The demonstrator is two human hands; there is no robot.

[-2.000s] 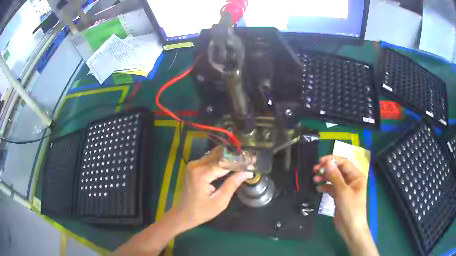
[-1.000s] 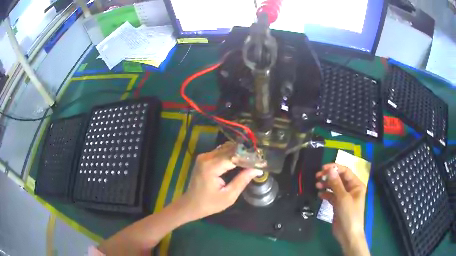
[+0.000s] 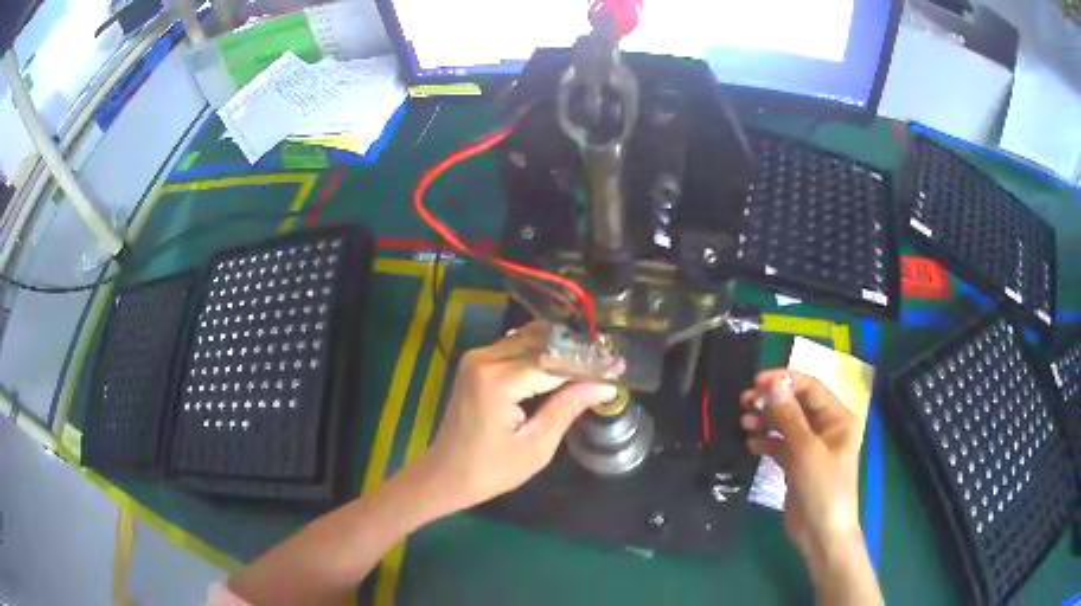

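Note:
The black toggle press (image 3: 605, 178) stands at the centre, its red lever knob (image 3: 618, 14) at the top edge. My left hand (image 3: 504, 408) is at the clear test head (image 3: 581, 353), its thumb tip touching the top of the brass-ringed silver nest (image 3: 612, 438). Whether the thumb and fingers grip a part there is hidden. My right hand (image 3: 806, 432) is raised to the right of the press base, thumb and forefinger pinching a tiny whitish component (image 3: 762, 404). Red test leads (image 3: 433, 219) loop into the head.
Black trays with pale dots lie left (image 3: 263, 355) and right (image 3: 990, 444); darker trays lie at back right (image 3: 818, 219). A yellowish slip (image 3: 836, 369) is beside my right hand. A monitor (image 3: 735, 42) stands behind the press, loose papers (image 3: 290, 107) at back left.
The view has shifted, and the red lever knob now sits nearer the top edge than two seconds ago. Both hands keep nearly the same places at the nest and beside the base.

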